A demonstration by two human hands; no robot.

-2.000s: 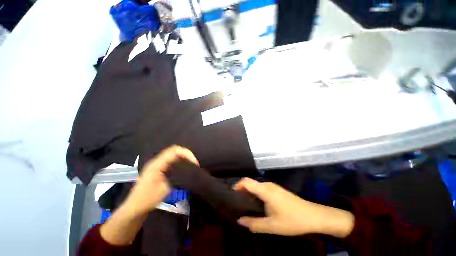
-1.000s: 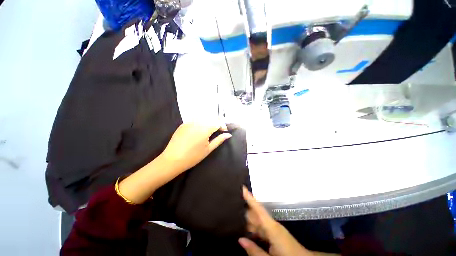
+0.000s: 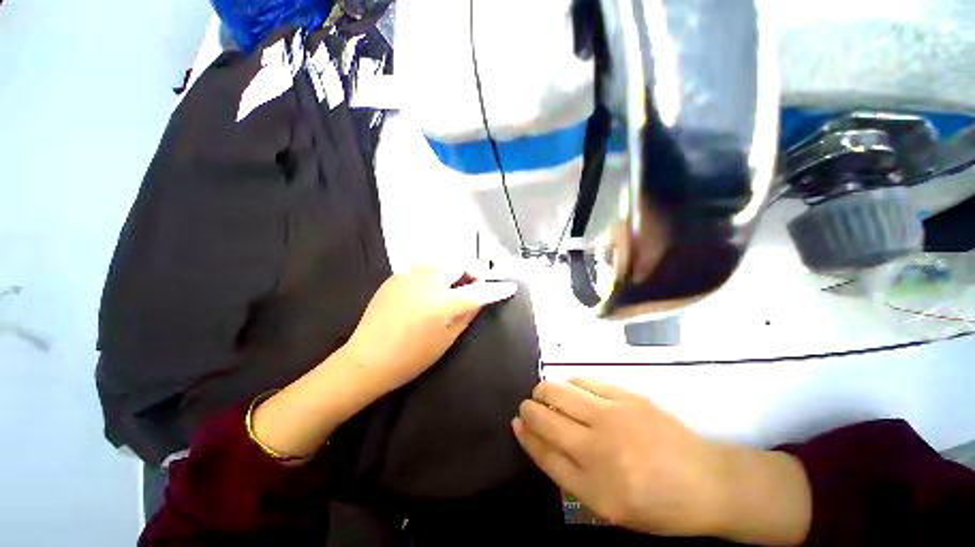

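A dark brown-black fabric panel (image 3: 470,427) lies flat on the white table, its top edge near the needle area under the sewing machine head (image 3: 535,160). My left hand (image 3: 412,321) rests on the panel's upper part, fingertips close to the needle area. My right hand (image 3: 631,454) is at the panel's right edge, fingers bent, fingertips on the edge. The needle tip and presser foot are washed out by glare and partly hidden. A stack of dark panels (image 3: 214,224) lies at left, with several small white labels (image 3: 273,77) fanned at its top.
A shiny blue bundle (image 3: 267,19) sits behind the stack. A large chrome machine part (image 3: 695,160) stands close in view. A grey ridged knob (image 3: 859,230) is right of it, with a clear plastic bag (image 3: 925,286) beyond. A thread crosses the table at right.
My view has moved closer to the machine head. My right hand has come up along the panel's right edge. My left hand stays near the needle area with the panel.
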